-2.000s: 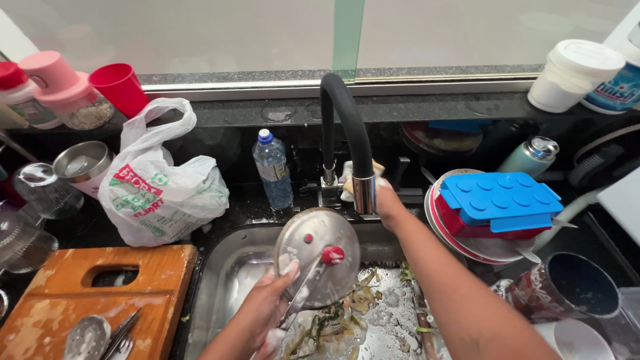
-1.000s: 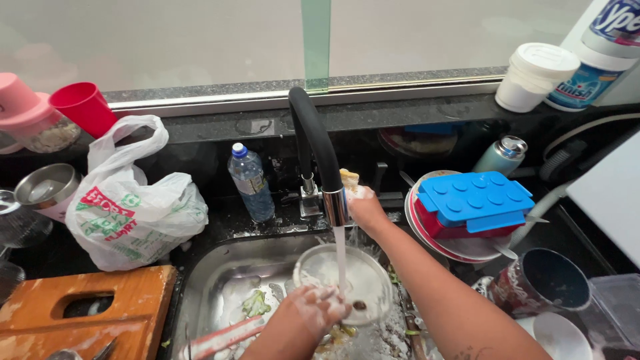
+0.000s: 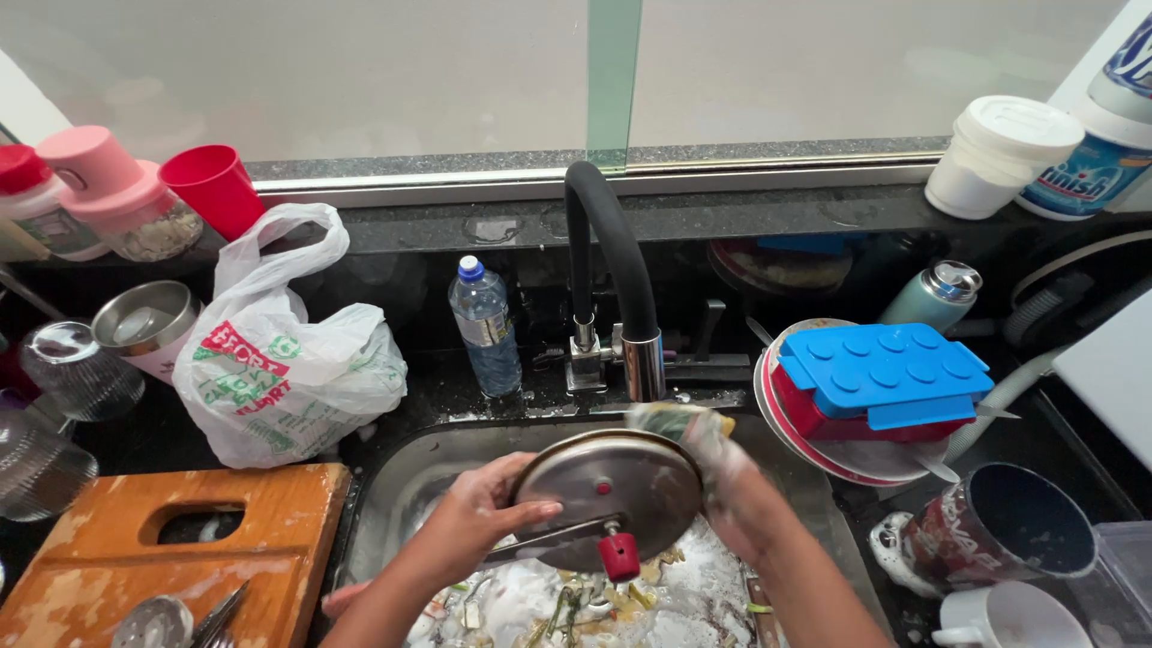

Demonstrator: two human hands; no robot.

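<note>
A round metal pressure cooker lid (image 3: 630, 477) with a red knob-like valve (image 3: 619, 555) is tilted above the sink, its outer face toward me. My left hand (image 3: 490, 508) grips its left edge, thumb on the face. At the lid's right rim, my right hand (image 3: 733, 486) holds a soapy, blurred sponge (image 3: 682, 427). Below lie suds and food scraps (image 3: 567, 612) in the steel sink (image 3: 387, 504). The black faucet (image 3: 634, 270) stands just behind the lid, with no water seen flowing from its spout.
A wooden cutting board (image 3: 297, 513) with utensils, a white plastic bag (image 3: 288, 387) and a detergent bottle (image 3: 486, 328) stand left. Right are stacked plates (image 3: 774, 396) under a red box with a blue lid (image 3: 886, 369), a dark mug-like container (image 3: 999, 531) and a white cup (image 3: 1017, 621).
The lid has turned from its underside to its outer face since one second ago. Water that ran from the faucet then is no longer seen. The sponge has moved from beside the faucet to the lid's rim.
</note>
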